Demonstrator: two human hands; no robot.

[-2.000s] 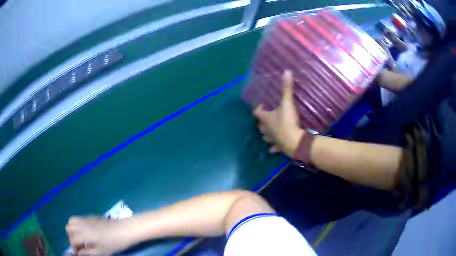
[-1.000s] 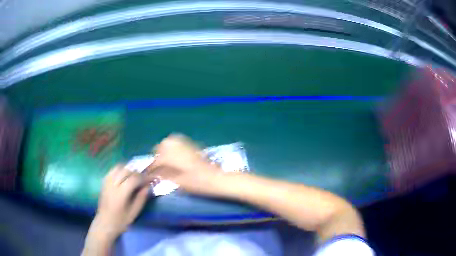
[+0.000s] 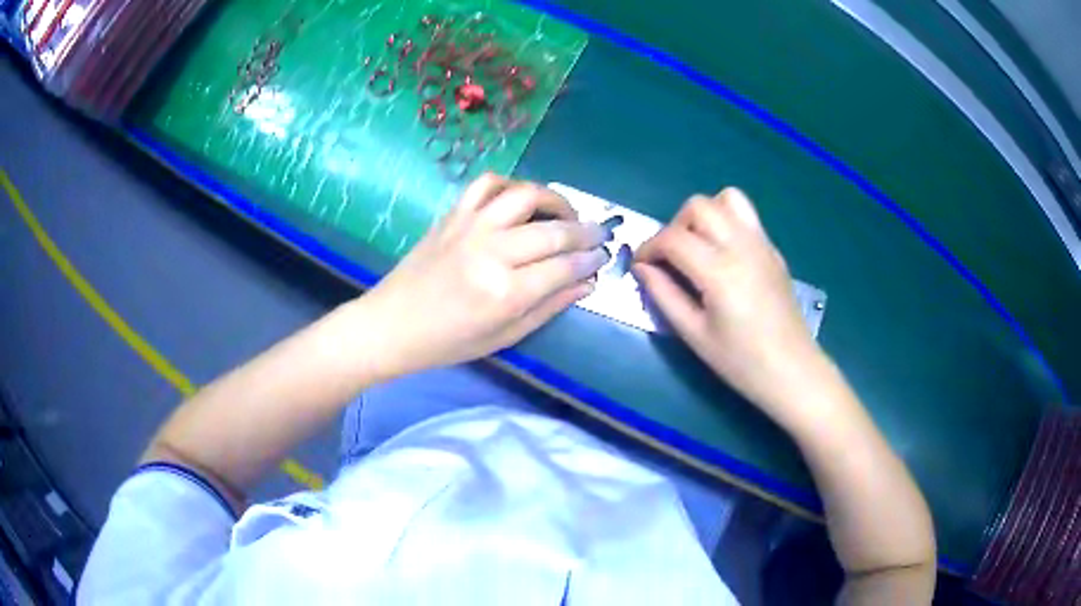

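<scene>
A silver metal plate (image 3: 812,305) lies flat on the dark green bench in front of me, mostly covered by my hands. Dark parts of its openings show between my fingers. My left hand (image 3: 504,266) rests on the plate's left part, fingertips at an opening. My right hand (image 3: 723,278) is over the plate's middle, thumb and fingertips close together at the same area. Whether a small ring is between the fingertips is too small to tell. Loose red-copper rings (image 3: 439,113) lie on the bright green mat (image 3: 320,178), with a smaller ring group (image 3: 257,73) to the left.
Stacked clear trays with red strips (image 3: 113,53) stand at the upper left. Another reddish tray stack (image 3: 1041,515) is at the lower right. Blue tape (image 3: 759,113) edges the bench (image 3: 948,391). Pale metal rails (image 3: 966,107) run along the upper right.
The view has turned, so the mat is now at the upper left. My hands have moved from the bench near the mat onto the plate. The other person with a tray stack is out of view.
</scene>
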